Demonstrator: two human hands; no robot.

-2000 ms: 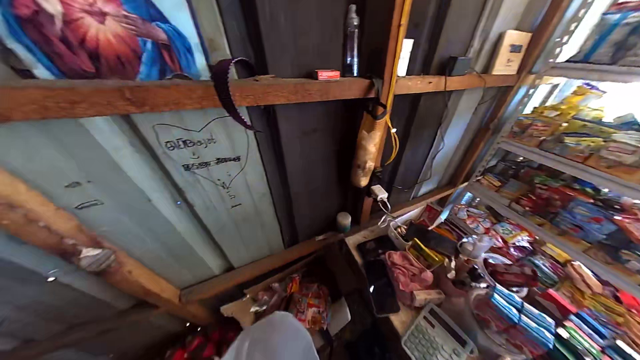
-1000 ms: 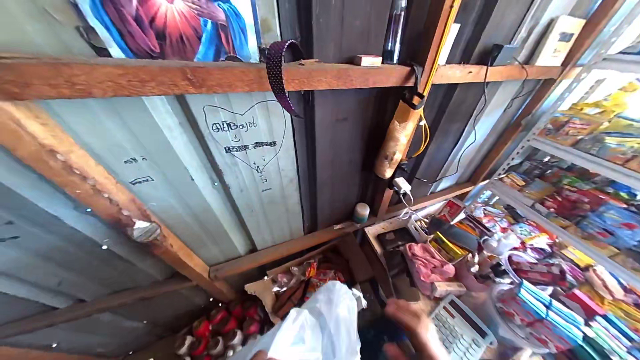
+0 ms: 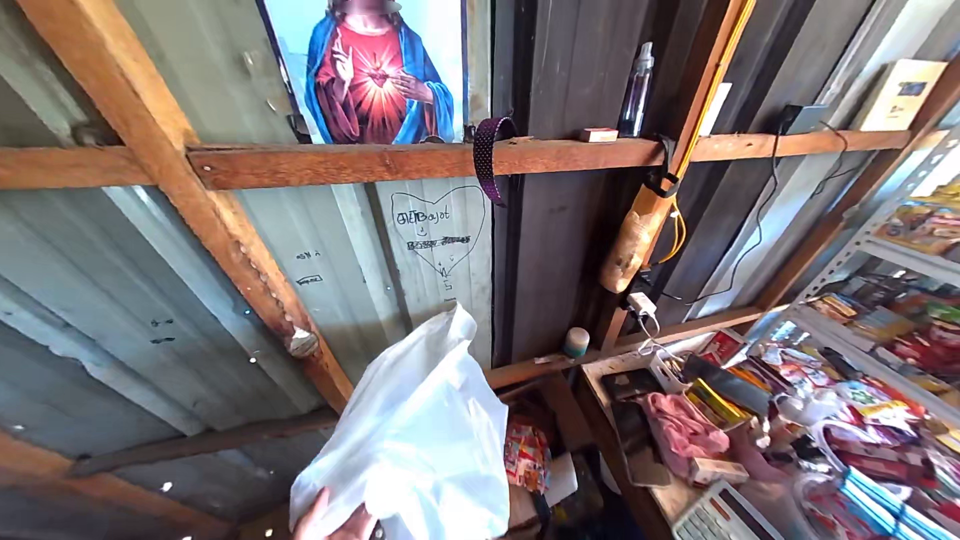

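A white plastic bag (image 3: 427,435) stands up large in the lower middle, in front of the wall. My left hand (image 3: 337,521) grips its lower edge, with only some fingers showing at the bottom of the view. On the counter at the right, a blurred skin-toned shape (image 3: 757,469) beside a small box (image 3: 718,471) may be my right hand; its fingers cannot be made out. Near that shape lie a pink cloth (image 3: 682,427) and a calculator (image 3: 724,514).
A wooden beam (image 3: 337,165) crosses the corrugated metal wall, and a wrapped cricket bat (image 3: 634,240) hangs from it. Packets crowd the counter and the metal shelf rack (image 3: 892,255) at the right. A lidded jar (image 3: 577,342) rests on the low ledge. Behind the bag are colourful packets (image 3: 526,454).
The white bag has risen and now stands taller in view. My right hand, seen near the calculator one second ago, is no longer clearly visible. The view has shifted.
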